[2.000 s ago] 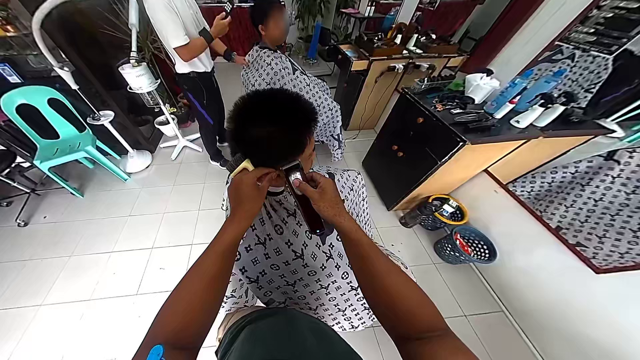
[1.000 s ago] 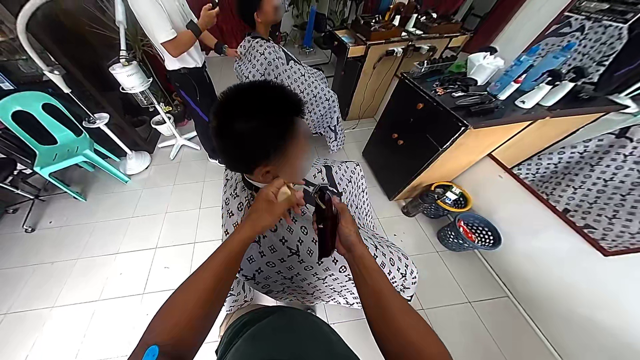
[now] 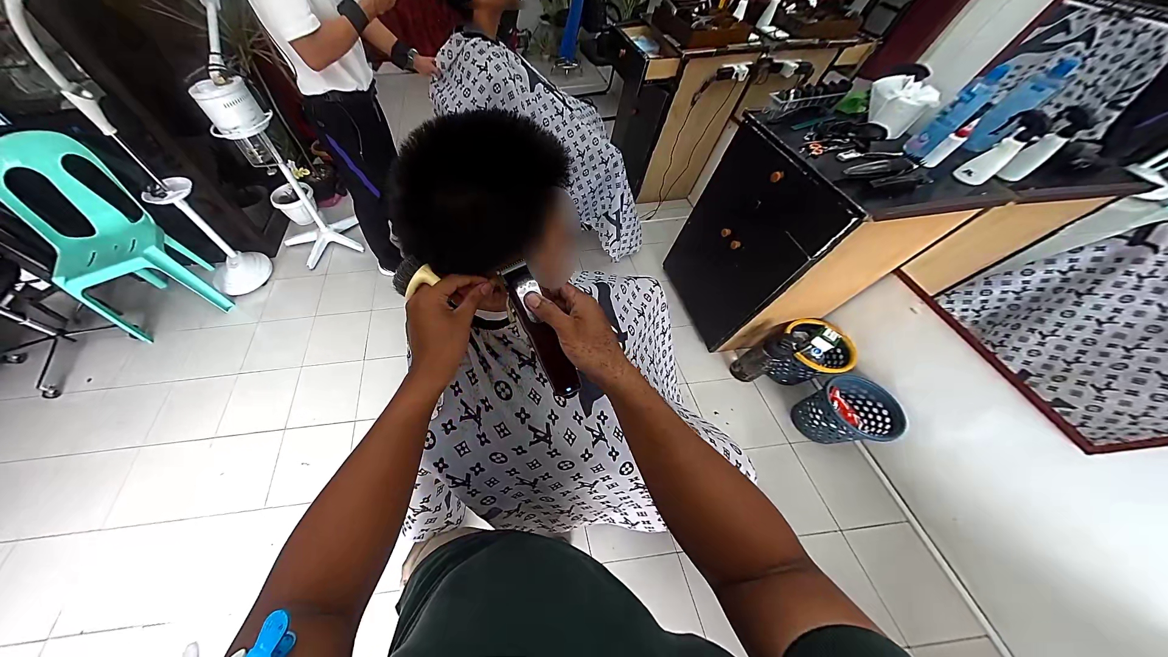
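Note:
A seated person with short dark hair (image 3: 479,187) wears a white cape with a dark print (image 3: 538,438). My right hand (image 3: 584,333) grips a dark red hair clipper (image 3: 546,342), its blade end up against the side of the head near the ear. My left hand (image 3: 440,324) is closed on a brush with a pale handle (image 3: 422,278), the dark bristles pointing up behind the head. Its thumb and forefinger meet by the person's ear, which they partly hide.
At right, a black cabinet (image 3: 766,228) holds spray bottles (image 3: 999,155) and tools. Two plastic baskets (image 3: 849,429) stand below it. A green plastic chair (image 3: 100,233) and a white wheeled stand (image 3: 315,219) are at left. Beyond, another person (image 3: 342,91) stands by a caped person.
One second ago the clipper was upright in front of the person's face, near my left hand; now its blade end is at the side of the head. My left hand has moved back toward the ear.

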